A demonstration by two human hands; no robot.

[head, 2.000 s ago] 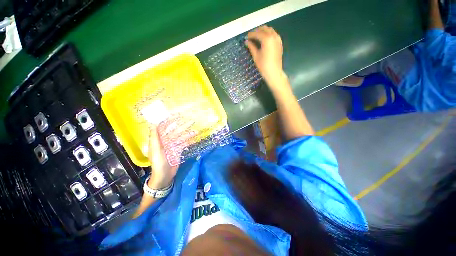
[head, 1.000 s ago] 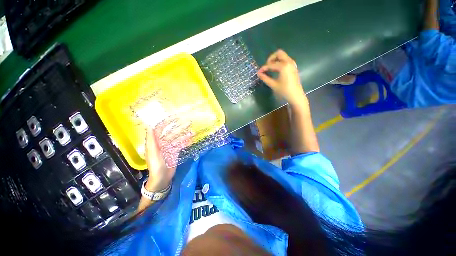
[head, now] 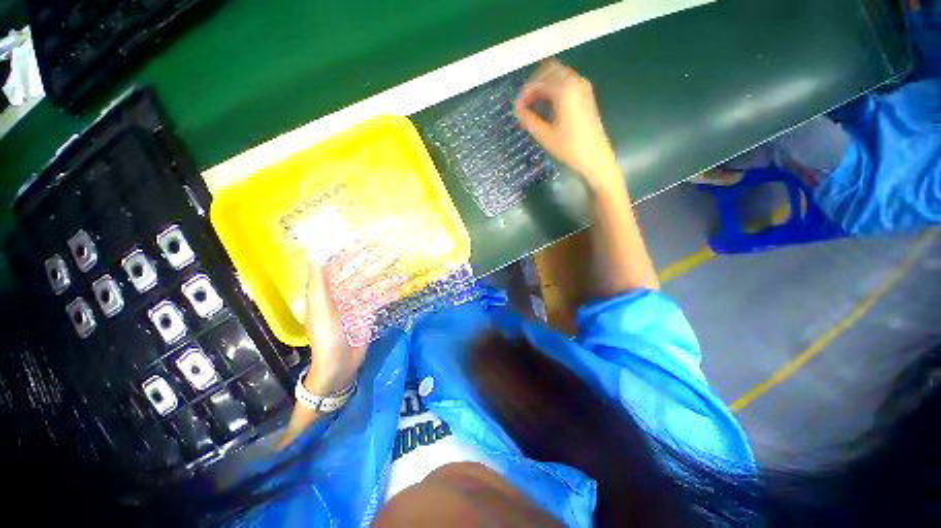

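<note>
My left hand point(head: 332, 340) holds the left edge of a clear blister tray point(head: 387, 299) over the near side of a yellow plastic bin point(head: 248, 242). A white paper slip point(head: 322, 233) shows in the bin above that hand. A second clear blister tray point(head: 485, 160) lies on the dark green bench right of the bin. My right hand point(head: 537, 103) is over its upper right part, with thumb and forefinger tips brought together. Whether a tiny component is between them is too small to tell.
A black component tray point(head: 229, 356) with several small square white-silver parts point(head: 194, 368) stands left of the bin. Another black tray point(head: 93, 41) is at the upper left. A pale rail point(head: 464, 64) runs behind. At the right are a blue stool point(head: 761, 211) and a person's blue sleeve point(head: 898, 165).
My right hand moved right of the second clear tray, then came back up and left over it. My left hand still holds its clear tray at the bin.
</note>
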